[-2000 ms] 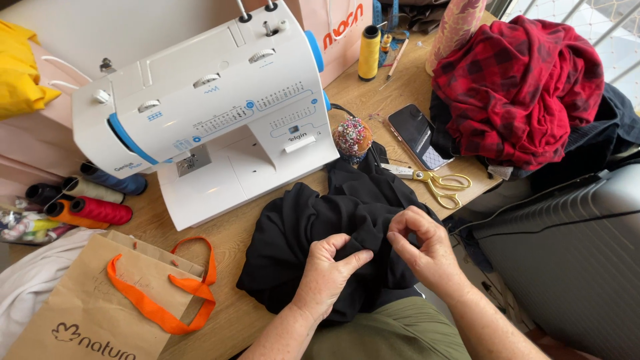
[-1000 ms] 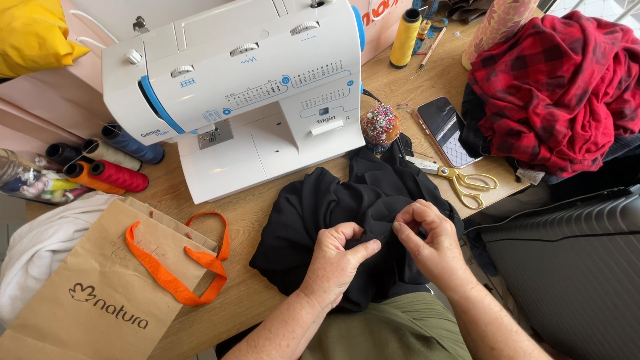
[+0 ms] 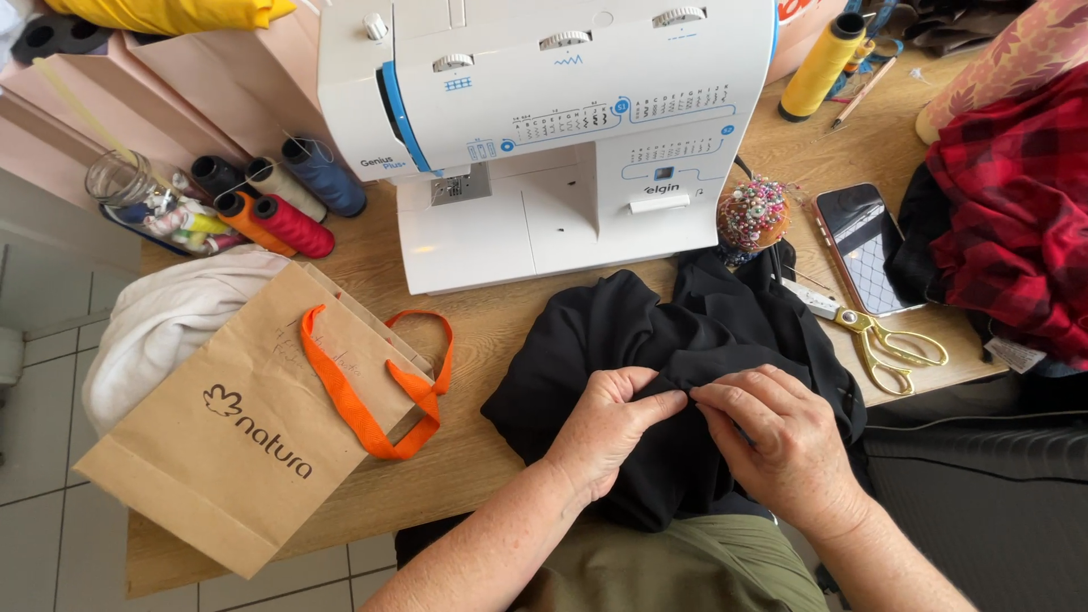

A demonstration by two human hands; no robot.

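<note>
Black fabric (image 3: 586, 340) lies bunched over the front edge of the wooden table and my lap. My left hand (image 3: 612, 425) pinches a fold of it between thumb and fingers. Close beside, with fingertips nearly touching the left thumb, my right hand (image 3: 778, 438) grips the same fabric; whether a needle is between its fingers cannot be seen. Behind the cloth stands a white Elgin sewing machine (image 3: 544, 110). A pincushion full of pins (image 3: 755, 212) and gold-handled scissors (image 3: 875, 336) lie to the right of it.
A brown paper bag (image 3: 229, 425) with orange handles lies at the left, by white cloth (image 3: 170, 314) and thread spools (image 3: 293, 225). At the right are a phone (image 3: 863, 246), red plaid fabric (image 3: 1011, 221) and a yellow thread cone (image 3: 820, 68). A dark ribbed case (image 3: 986, 484) stands below.
The view has shifted left and downward. Both hands stay at the black fabric; the right fingertips have come closer to the left thumb.
</note>
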